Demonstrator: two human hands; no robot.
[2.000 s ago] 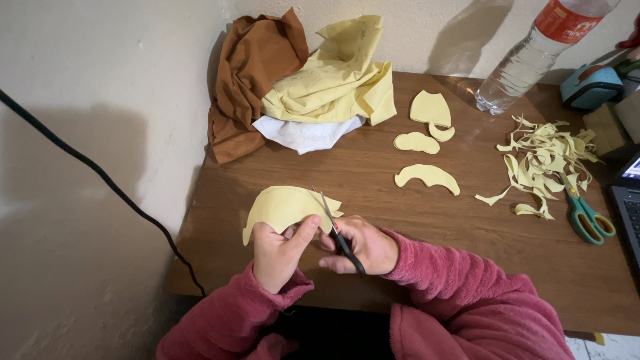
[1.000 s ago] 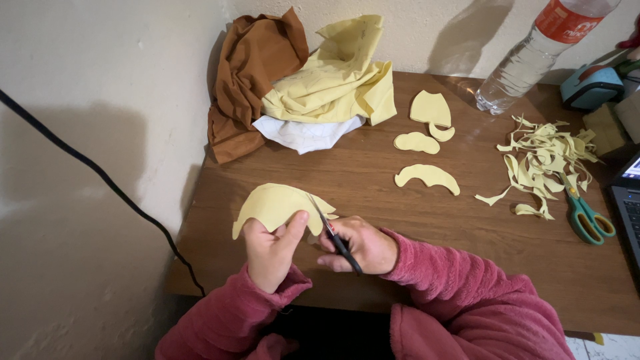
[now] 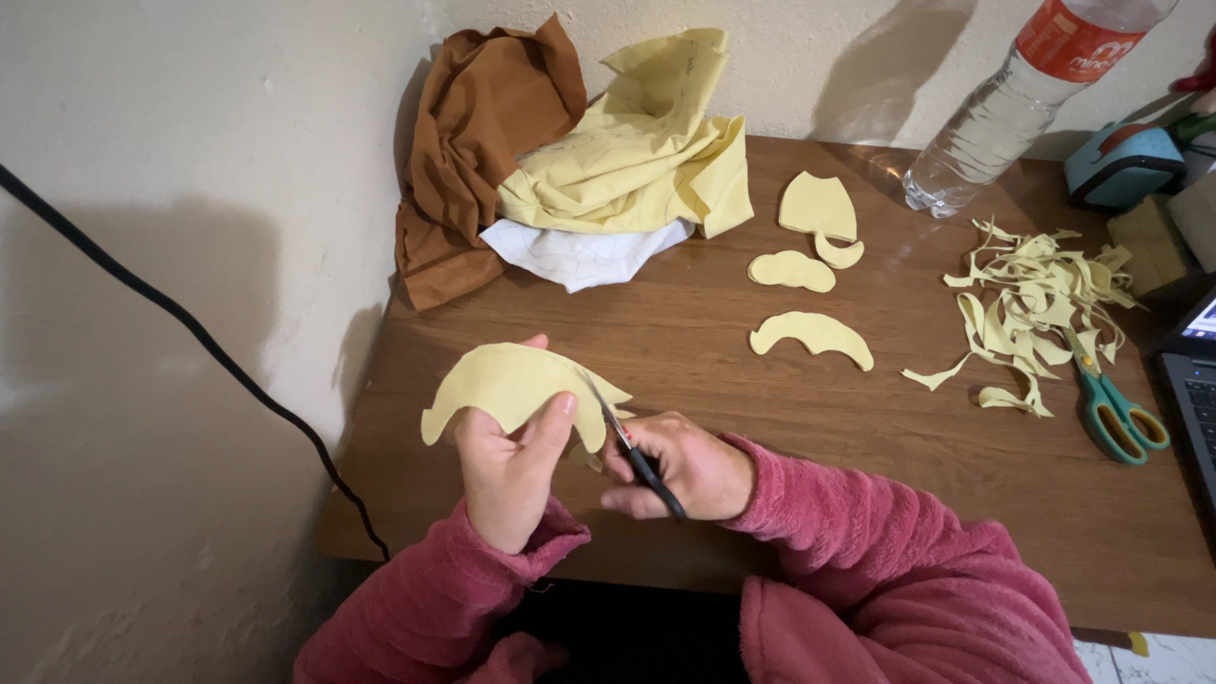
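Note:
My left hand pinches a curved piece of pale yellow fabric near the table's front edge, thumb on top. Black-handled scissors are in my right hand, their blades at the fabric's right edge. A narrow offcut hangs by the blades, partly hidden by my fingers. Farther right lie cut yellow fabric shapes: a wide tapered one, a small crescent, a rounded one and a wavy arc.
Brown fabric, yellow fabric and white fabric are heaped against the wall. A plastic bottle leans at the back. Yellow scraps, green-handled scissors and a laptop occupy the right. A black cable crosses the left.
The yellow piece has shifted and turned slightly in my left hand, and a fingertip now shows above its top edge. The scissors remain at its right side.

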